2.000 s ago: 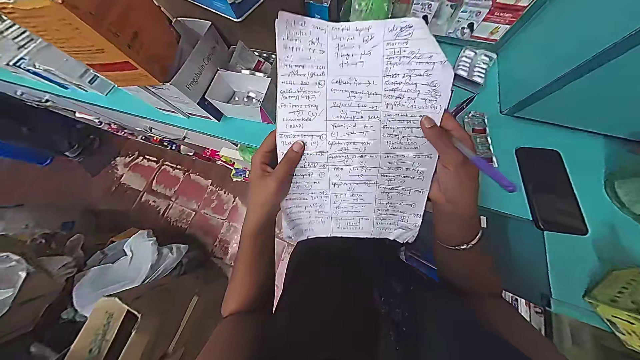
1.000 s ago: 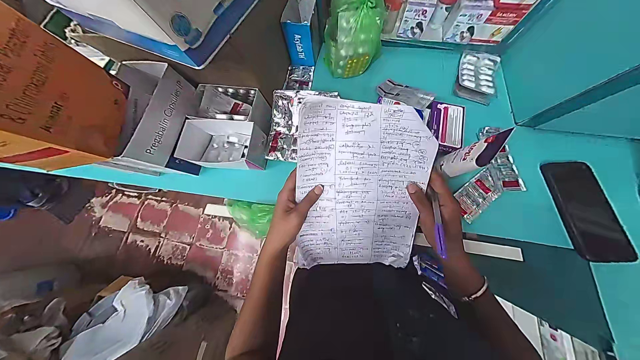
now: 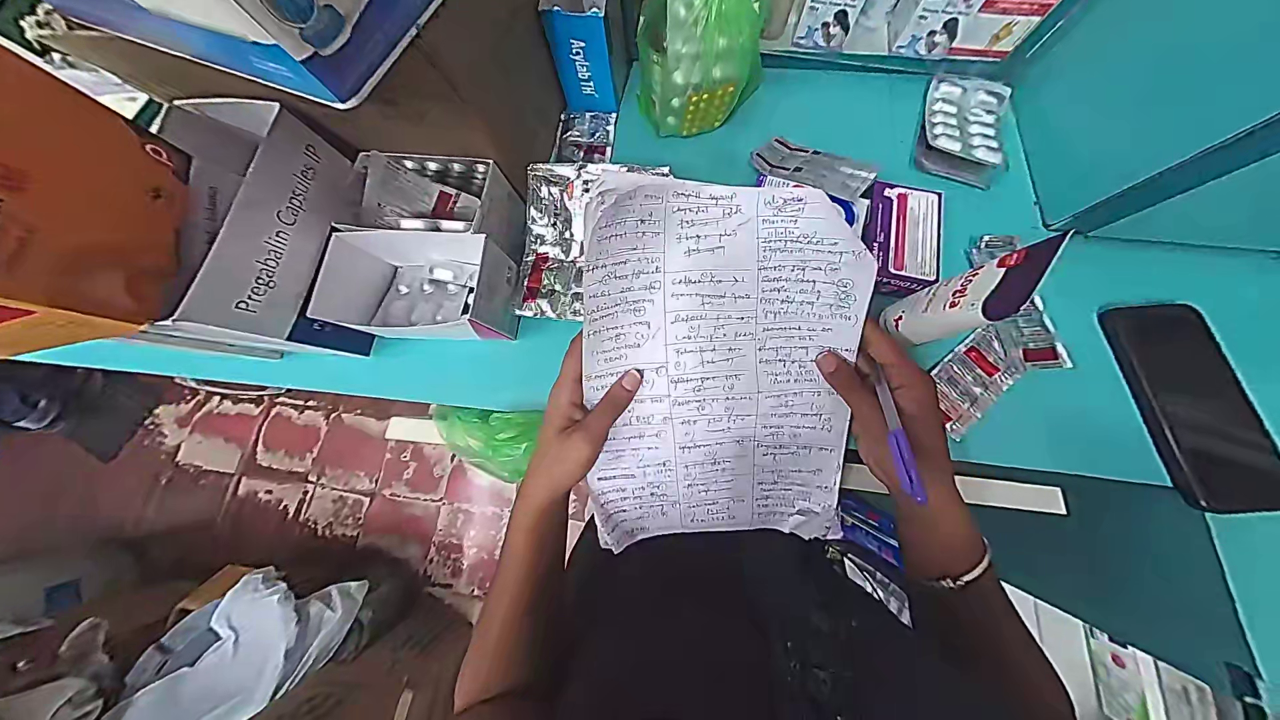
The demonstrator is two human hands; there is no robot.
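Note:
A sheet of paper (image 3: 715, 350), ruled into three columns and filled with handwriting, is held up over the counter's front edge. My left hand (image 3: 580, 430) grips its left edge, thumb on the front. At the right edge my right hand (image 3: 895, 400) pinches the sheet and also holds a purple pen (image 3: 900, 440) against the palm, pointing down. Just behind the sheet lie silver foil packs (image 3: 560, 230) and a purple and white box (image 3: 905, 235). Right of the sheet, a white and dark purple carton (image 3: 975, 290) leans by blister strips (image 3: 980, 380).
On the turquoise counter (image 3: 1100, 420) lie a black phone (image 3: 1190, 405) and a blister pack (image 3: 965, 130). A green plastic bag (image 3: 700, 70) and a blue box (image 3: 582, 60) stand at the back. Open medicine cartons (image 3: 415, 285) are on the left. Plastic bags (image 3: 240, 640) lie low at left.
Both hands have lowered the paper, and more of the counter shows behind it. The pen in my right hand has turned from slanting right to pointing down. The view has shifted.

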